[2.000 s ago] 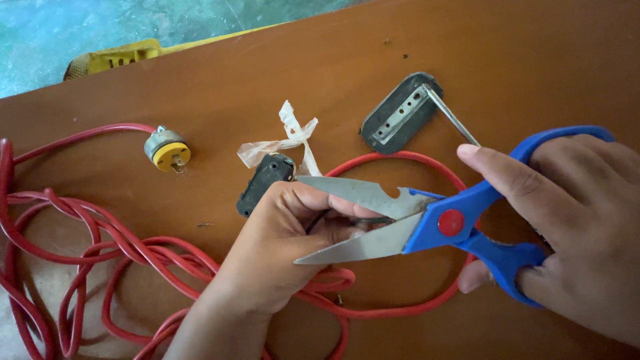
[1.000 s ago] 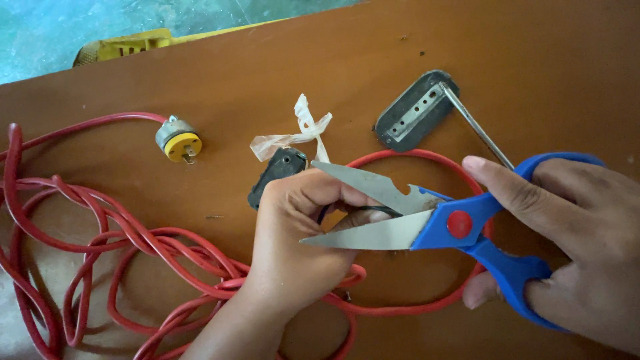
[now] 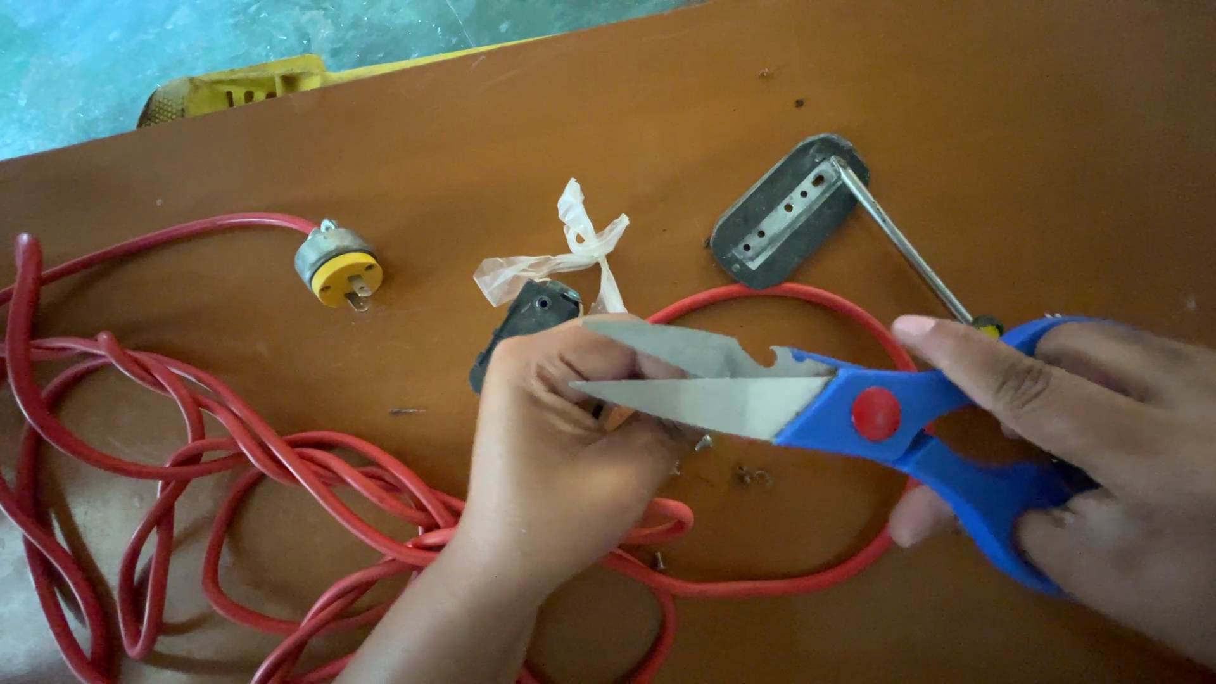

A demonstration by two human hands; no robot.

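Note:
My right hand has its fingers through the blue handles of a pair of scissors; the blades are slightly apart and point left, over my left hand. Curled fingers close my left hand on something small that the fingers and blades mostly hide; I cannot tell what it is. Just behind the left hand lies a dark plastic housing part, beside a knotted strip of clear plastic. A red electrical cable loops under and around both hands.
A yellow and metal two-blade plug ends the cable at left, above tangled red coils. A dark oval cover lies at upper right with a screwdriver resting on it. Small screws lie near my left hand. A yellow plastic object sits beyond the table edge.
The scissor blades have closed partway and are nearer together than before. The view has shifted slightly.

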